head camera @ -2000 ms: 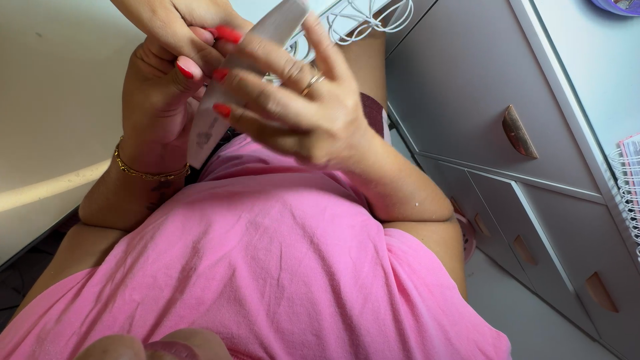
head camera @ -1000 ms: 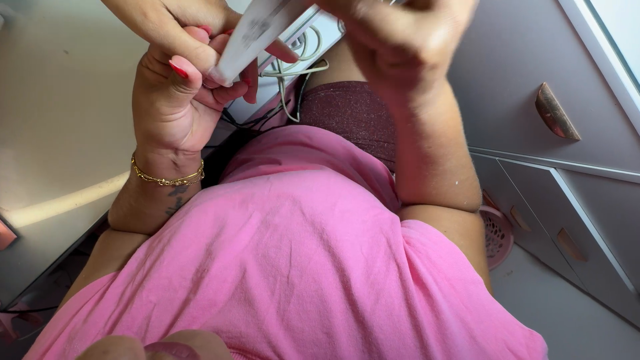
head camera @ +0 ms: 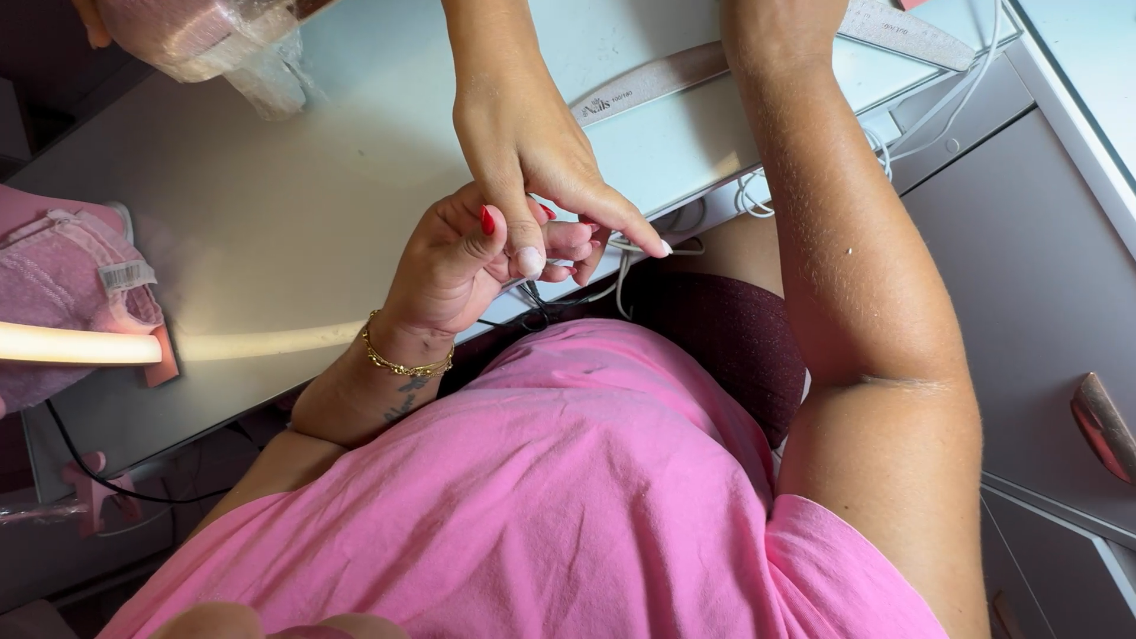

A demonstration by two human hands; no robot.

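My left hand [head camera: 466, 257], with red nails and a gold bracelet at the wrist, holds the fingers of another person's hand [head camera: 541, 169]. That hand reaches in from the top, its thumb and a fingertip with whitish nails showing. My right forearm stretches up to the top edge, where part of my right hand [head camera: 785, 27] shows at the wrist; its fingers are out of frame. A grey nail file [head camera: 657, 84] lies on the glossy table left of my right wrist. A second nail file [head camera: 905, 34] lies to the right of it.
The white table [head camera: 293, 222] fills the upper left. A lit lamp tube [head camera: 80, 344] and a pink towel [head camera: 67, 275] are at far left, a plastic-wrapped item [head camera: 213, 44] at top left. White cables [head camera: 963, 98] hang by grey drawers [head camera: 1029, 240] on the right.
My right hand has moved up and away from the other person's fingers, and no longer holds a file there. The view has shifted to show more of the table.
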